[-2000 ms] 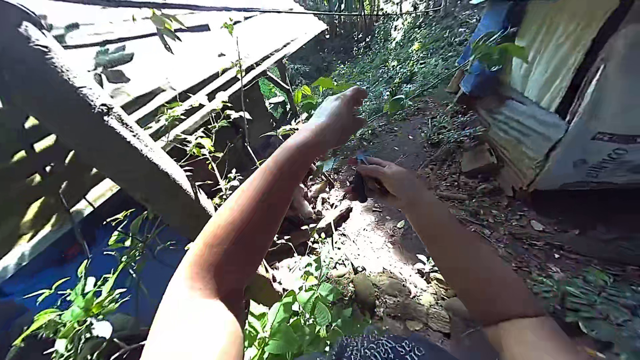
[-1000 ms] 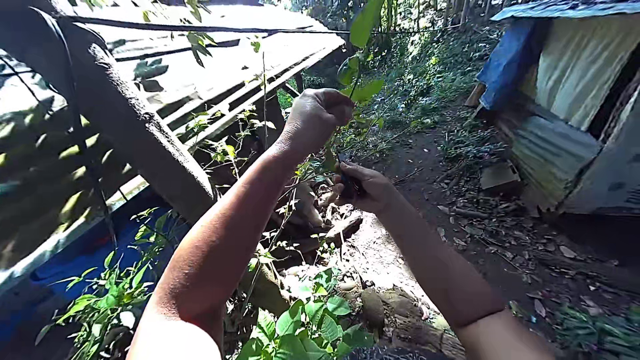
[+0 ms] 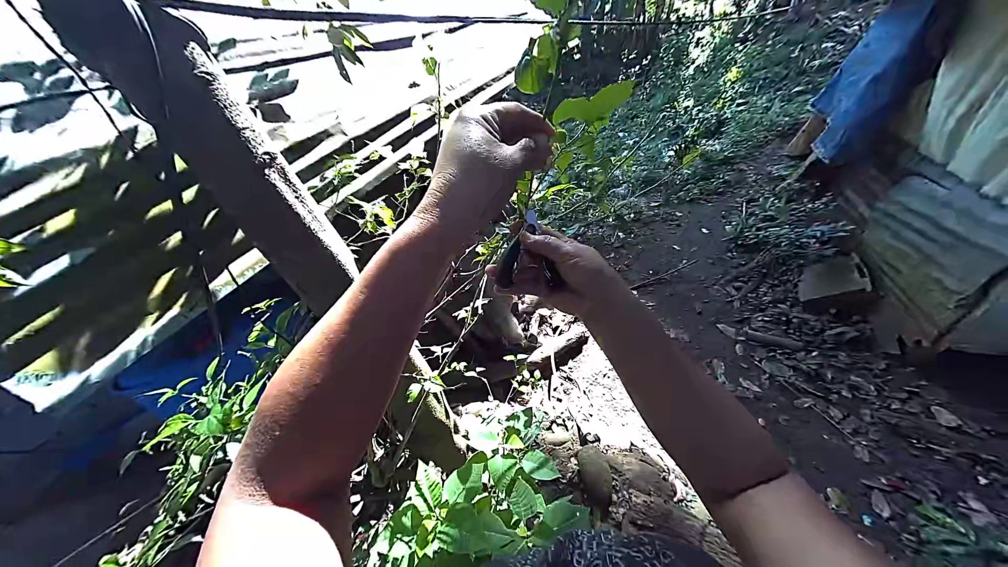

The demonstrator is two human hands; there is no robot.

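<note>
My left hand (image 3: 492,153) is raised with its fingers pinched around a thin green plant stem (image 3: 534,185); broad green leaves (image 3: 594,104) rise above and beside it. Just below, my right hand (image 3: 563,268) grips a small pair of dark-handled pruning shears (image 3: 512,260). Their short metal blades (image 3: 531,219) point upward, close to the stem beneath my left hand. Whether the blades touch the stem cannot be told. The lower part of the stem is partly hidden by my hands.
A thick trunk (image 3: 260,173) slants across the left, before a corrugated roof (image 3: 370,75). A dark cable (image 3: 394,17) crosses the top. At right stands a metal-sheet shed (image 3: 929,244) with a blue tarp (image 3: 874,79). Leafy plants (image 3: 480,504) and stones (image 3: 594,476) lie below.
My left hand was open-fingered two seconds ago and is now closed on the stem. The large leaves stand up by my left hand in both later frames.
</note>
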